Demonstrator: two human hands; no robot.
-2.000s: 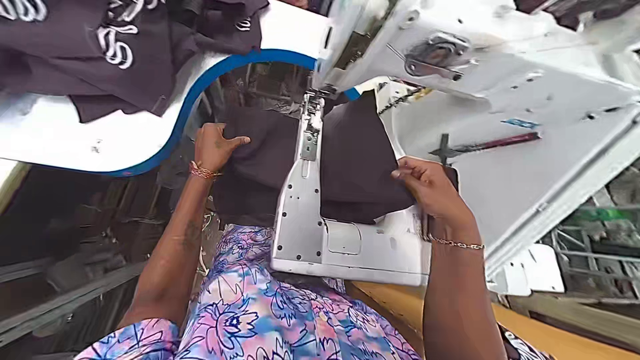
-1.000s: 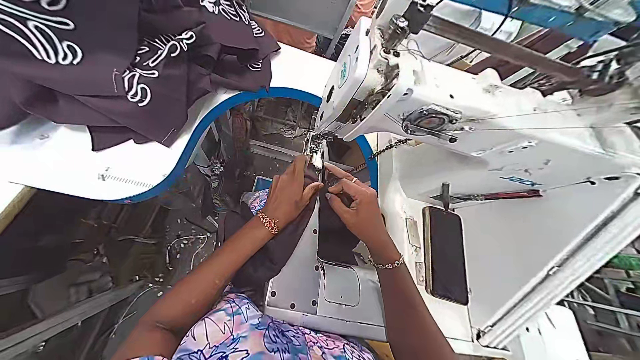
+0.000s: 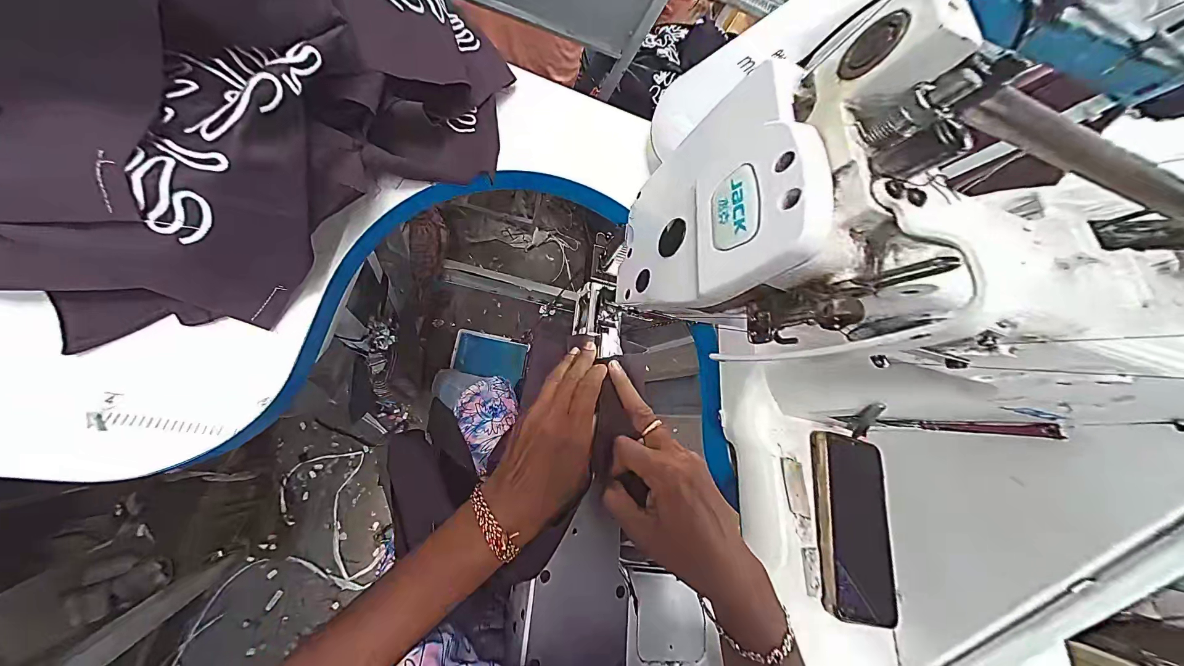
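Note:
Dark fabric (image 3: pixel 606 435) lies over the narrow arm of a white Jack industrial sewing machine (image 3: pixel 740 203). My left hand (image 3: pixel 553 444) presses flat on the cloth, its fingertips just in front of the presser foot (image 3: pixel 606 338). Beside it my right hand (image 3: pixel 661 481) has the index finger extended onto the cloth near the foot, while the other fingers curl against the fabric. Part of the cloth hangs down to the left of the machine arm, below my left wrist. The needle cannot be made out clearly.
Dark garment pieces with white lettering-like embroidery (image 3: pixel 231 139) are piled on the white tabletop (image 3: pixel 176 370), whose curved cutout has a blue edge (image 3: pixel 324 319). A phone (image 3: pixel 856 527) lies on the machine bed at the right. Thread scraps lie beneath the cutout.
Two seconds ago my hands were apart, holding the cloth on either side of the machine arm. They came together at the presser foot and are still there. The view has shifted closer to the machine head.

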